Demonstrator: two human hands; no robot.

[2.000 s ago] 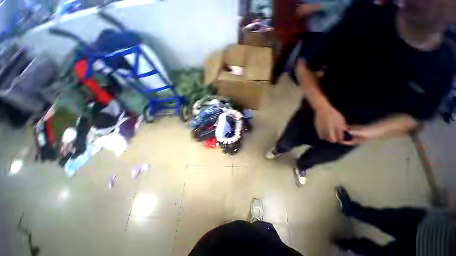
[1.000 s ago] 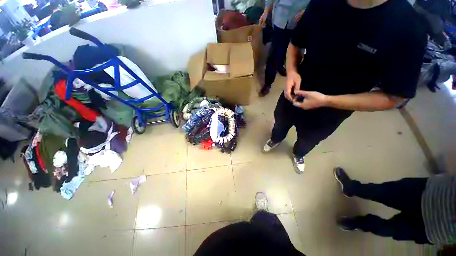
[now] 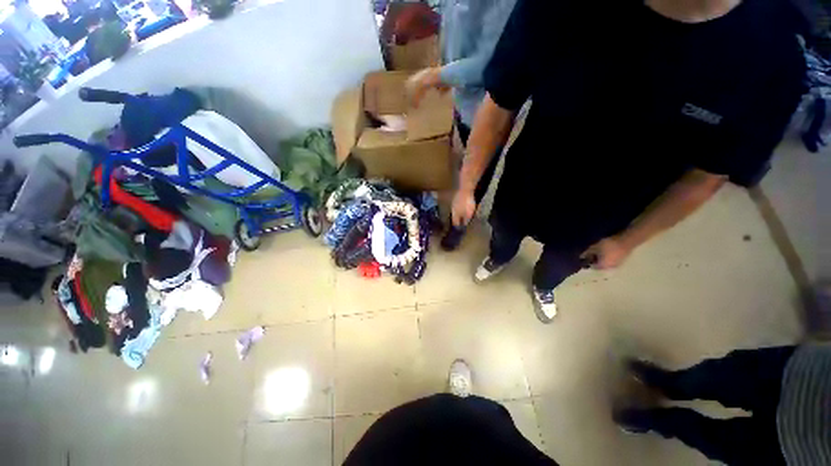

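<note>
Neither of my hands is in the picture; only my dark clothing and one light shoe show at the bottom. Nearest in front on the floor is a multicoloured tied cloth bundle [image 3: 353, 238] with a cream ring on top. Behind it stands an open brown cardboard carton [image 3: 405, 157] with something pale inside. To the left, a blue hand truck [image 3: 214, 170] leans on a heap of mixed fabric offcuts [image 3: 105, 284] in red, green, white and black.
A person in a black T-shirt [image 3: 629, 118] stands right of the carton, arms lowered. Another person's arm [image 3: 465, 75] reaches over the carton. A striped-shirted person [image 3: 806, 400] is at the lower right. A low white wall [image 3: 273, 59] runs behind. Small scraps [image 3: 249, 341] lie on the tiles.
The black-shirted person's hands have moved apart, after being together at the waist. The person behind has come nearer and now has an arm over the carton. The view has shifted slightly.
</note>
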